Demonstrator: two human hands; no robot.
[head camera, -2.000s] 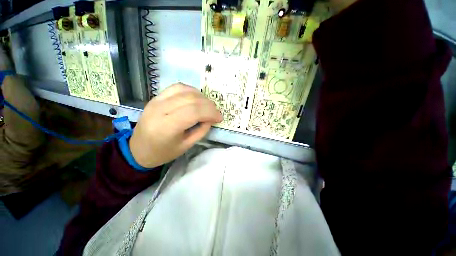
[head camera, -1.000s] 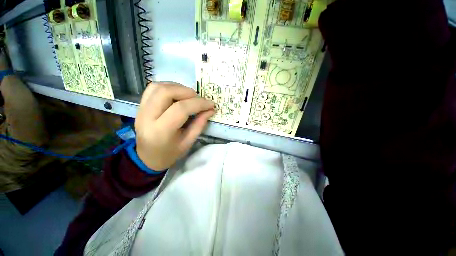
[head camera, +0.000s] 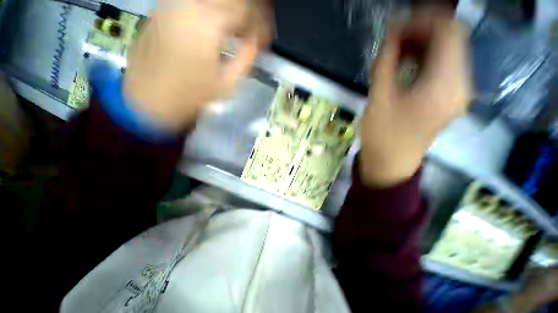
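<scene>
The pale yellow printed circuit board (head camera: 300, 150), two joined halves, lies between the conveyor rails in front of me, with coils and black parts at its far edge. My left hand (head camera: 199, 58), with a blue wrist strap, is raised beyond the board's left side, fingers curled and blurred. My right hand (head camera: 422, 85) is raised at the edge of the black component tray (head camera: 324, 36), fingers bent and blurred. Small silvery pieces show near its fingers. Whether either hand holds anything cannot be told.
Another board (head camera: 113, 30) lies at the far left beside a coiled cord. A further board (head camera: 483, 235) lies on the right, near another person's hand (head camera: 541, 290). Clear plastic bags (head camera: 520, 73) lie at the upper right. The near rail (head camera: 257, 195) runs before my white apron.
The view has swung up and right, showing the tray, bags and right-hand board. My left hand has left the board's near left edge and risen. My right hand has come into view.
</scene>
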